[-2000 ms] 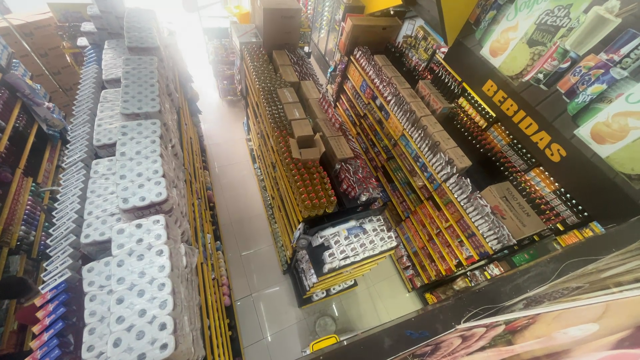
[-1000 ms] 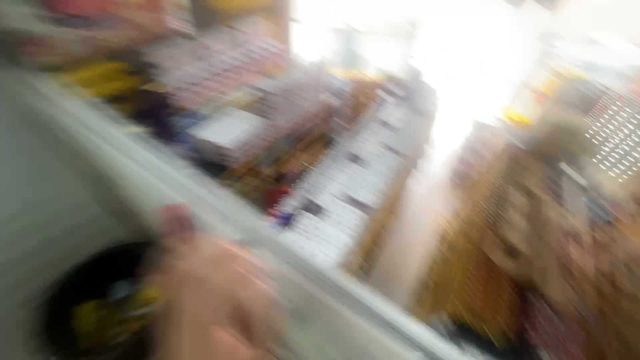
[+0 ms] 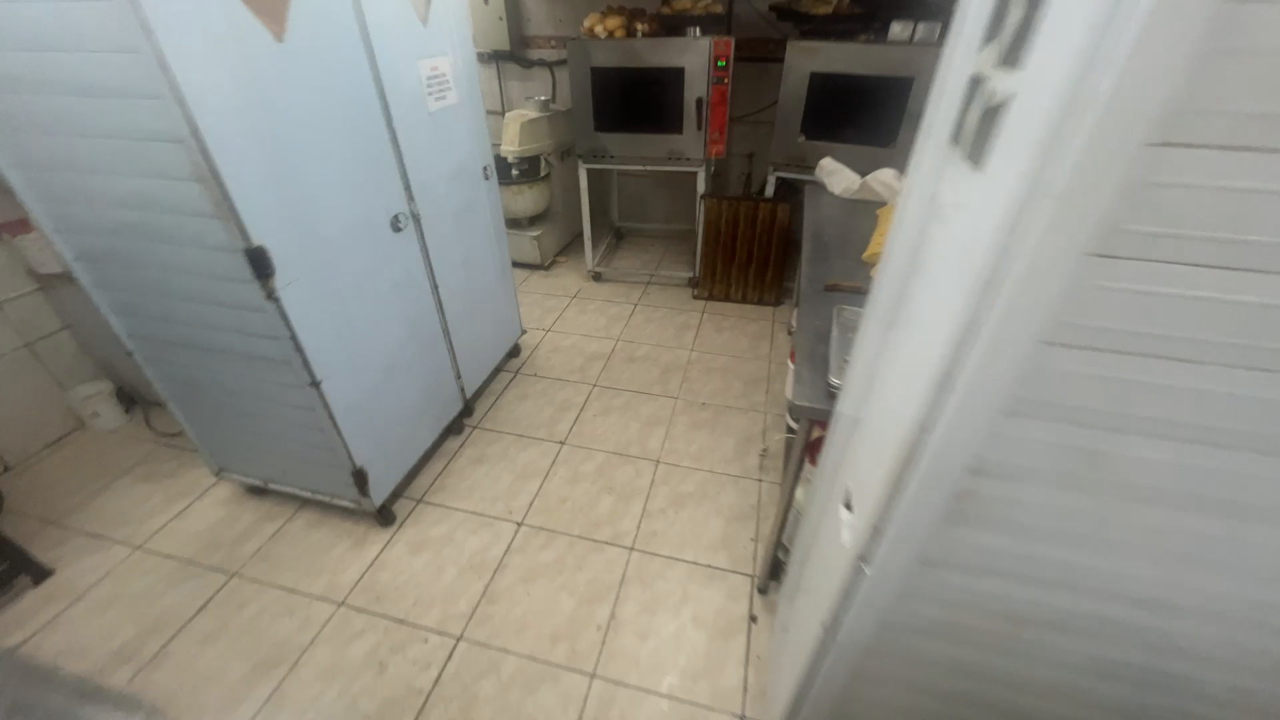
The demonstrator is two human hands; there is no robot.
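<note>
Neither of my hands shows in the head view now. On the left stand tall pale blue metal cabinets [image 3: 330, 220] on casters, their doors closed. At the back, a steel oven [image 3: 640, 98] with a red control panel rests on a white wheeled stand, and bread rolls [image 3: 618, 22] lie on top of it. A second oven [image 3: 855, 108] is to its right. A dough mixer [image 3: 527, 165] stands between the cabinets and the first oven. A dark ridged baking tray [image 3: 743, 248] leans upright below the ovens.
A steel work table [image 3: 815, 385] runs along the right, with a metal tray [image 3: 845, 345] and a white cloth [image 3: 858, 182] on it. A grey slatted door or panel [image 3: 1120, 420] fills the right foreground. A white bucket [image 3: 98, 403] sits at far left on the tiled floor [image 3: 590, 480].
The view has moved from shop shelves seen from above to a bakery kitchen. A blurred hand near a pale ledge, seen one second ago, is out of view.
</note>
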